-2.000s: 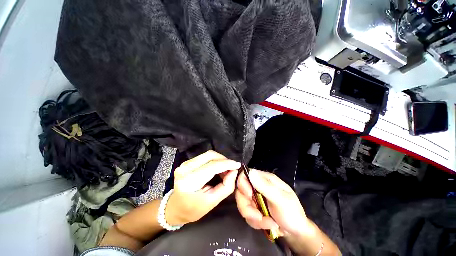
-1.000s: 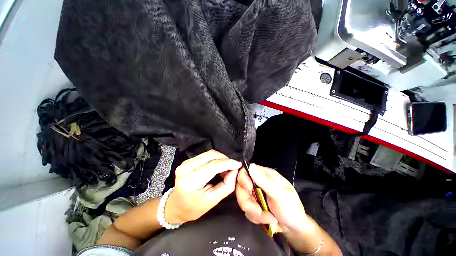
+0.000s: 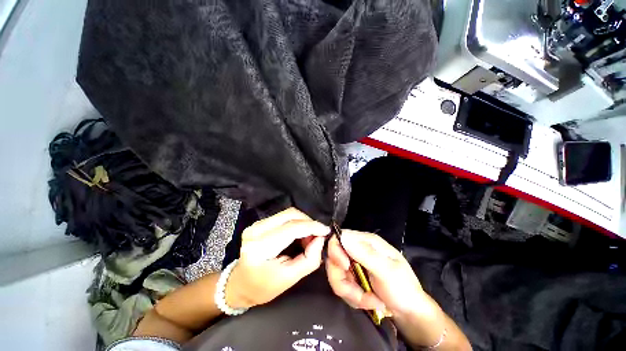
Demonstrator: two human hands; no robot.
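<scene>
A large charcoal garment piece (image 3: 206, 96) fills the upper middle and narrows down to a seam edge (image 3: 335, 185) at my fingertips. My left hand (image 3: 278, 257), with a white beaded bracelet at the wrist, pinches the end of the garment edge between thumb and fingers. My right hand (image 3: 371, 274) touches the same spot and holds a slim yellow-and-black tool (image 3: 361, 275). Its dark tip meets the cloth; most of the handle lies inside my fingers. Whether it is snips or a seam ripper cannot be told.
A white, red-edged machine table (image 3: 425, 137) is at right with a black plate (image 3: 494, 123), a smartphone (image 3: 586, 163) and the sewing machine (image 3: 508, 41). A bundle of black strips (image 3: 117, 192) and olive-green cloth (image 3: 127, 312) lie left. Dark cloth (image 3: 522, 295) lies lower right.
Both hands stay at the same spot on the edge. The right hand and tool have shifted only very slightly; the garment is nearly unmoved.
</scene>
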